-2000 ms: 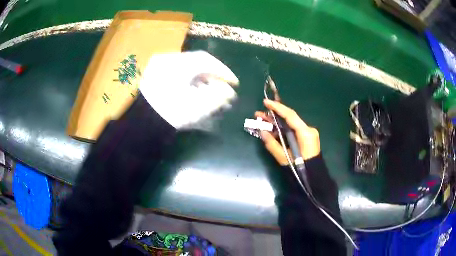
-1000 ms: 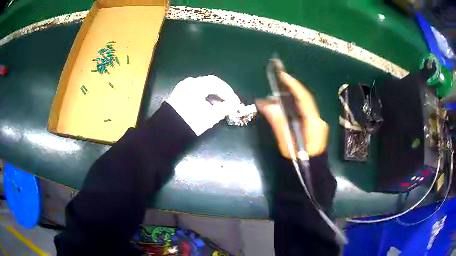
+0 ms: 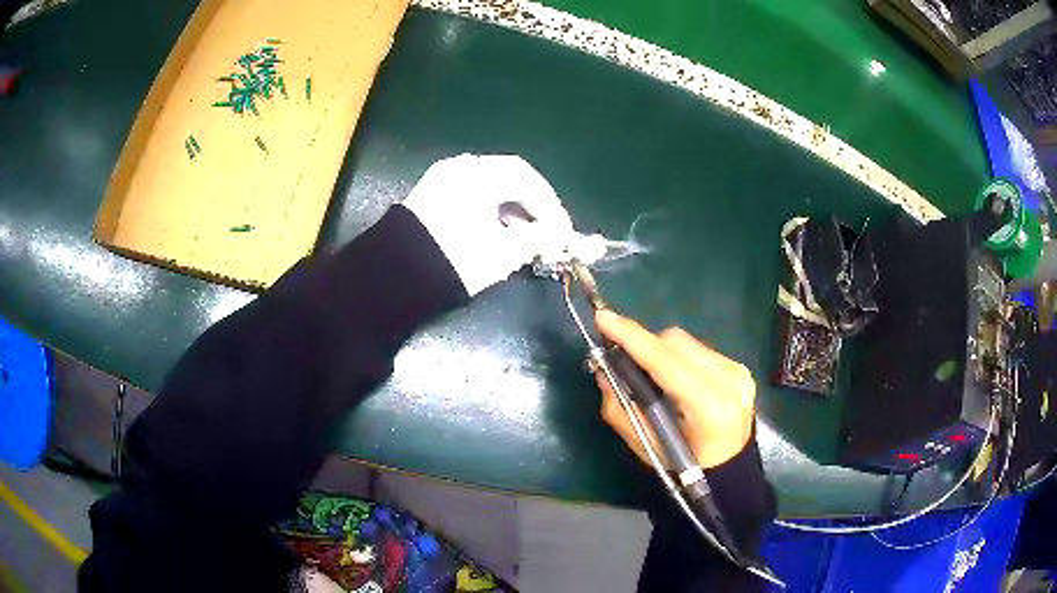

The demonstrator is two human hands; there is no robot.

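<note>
My left hand, in a white glove, holds a small white plastic assembly above the bench, its near part hidden by the fingers. My bare right hand grips the soldering iron like a pen, with the thin feed tube alongside. The iron tip meets the metal side of the assembly, and pale smoke drifts to its right. Whether a green component is at the tip is too small to tell. The cardboard tray at the left holds a pile of small green components and a few loose ones.
The dark green bench borders a brighter green belt behind a worn white strip. At right are the iron stand, the black box and a green spool. A pale cord runs along the front edge.
The white assembly passed from my right hand to my left. The iron tip has come down onto it and smoke has appeared. The tray sits further left in view.
</note>
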